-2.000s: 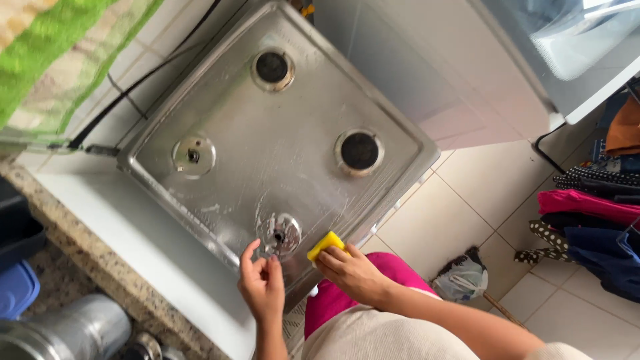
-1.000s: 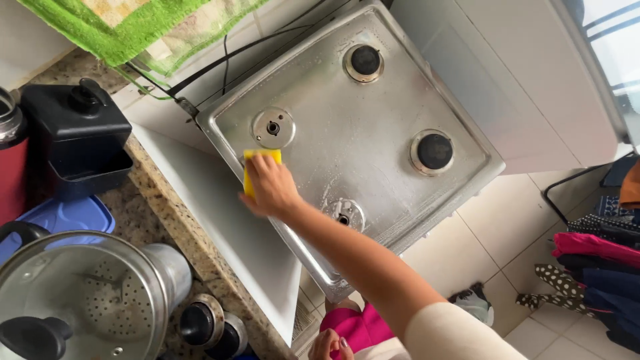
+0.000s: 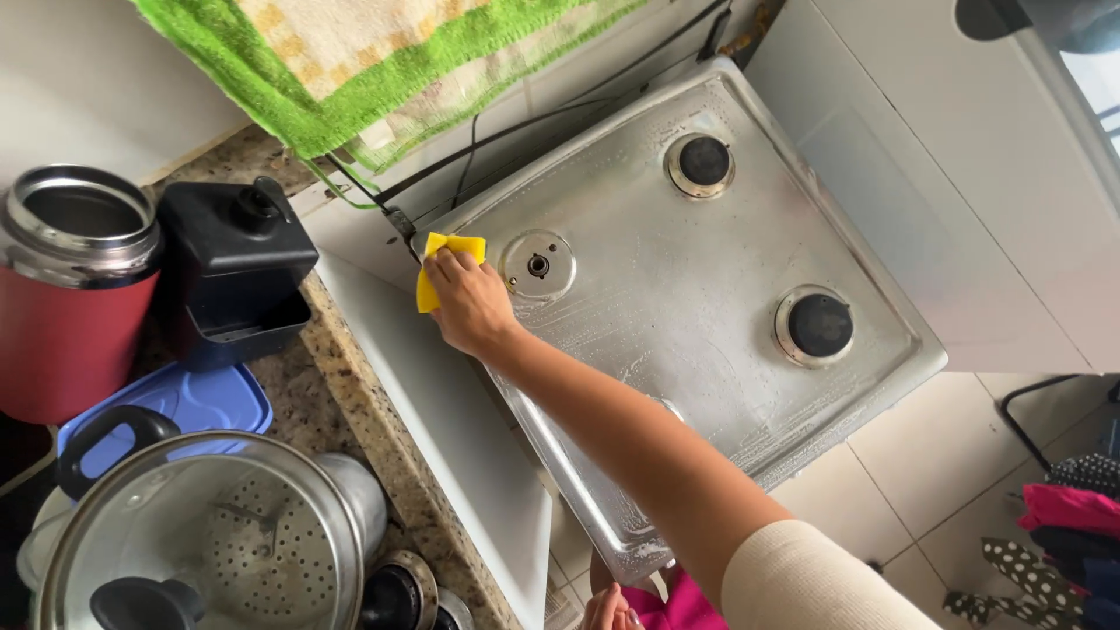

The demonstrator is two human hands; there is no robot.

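My right hand (image 3: 477,302) grips a yellow sponge (image 3: 451,245) against the rim at the upper left corner of a stainless steel stovetop (image 3: 665,289). Beside the fingers is an uncapped burner (image 3: 539,265). Two burners with black caps, one at the upper right (image 3: 704,160) and one at the right (image 3: 819,325), sit on the wet, soapy-looking metal. My forearm mostly hides another burner seat near the front. My left hand (image 3: 610,609) is low at the bottom edge, partly cut off, away from the stovetop; whether it holds anything is unclear.
Left, a granite counter (image 3: 376,420) carries a red thermal jug (image 3: 74,324), a black soap dispenser (image 3: 232,262), a blue plastic lid (image 3: 210,398) and a pot with a glass lid (image 3: 201,534). A green-edged towel (image 3: 324,114) hangs above. Clothes (image 3: 1072,507) hang at the right.
My right hand has carried the sponge from the stovetop's front edge to its left side, then up to the corner. My left hand has drawn back from the front burner. The view has shifted left.
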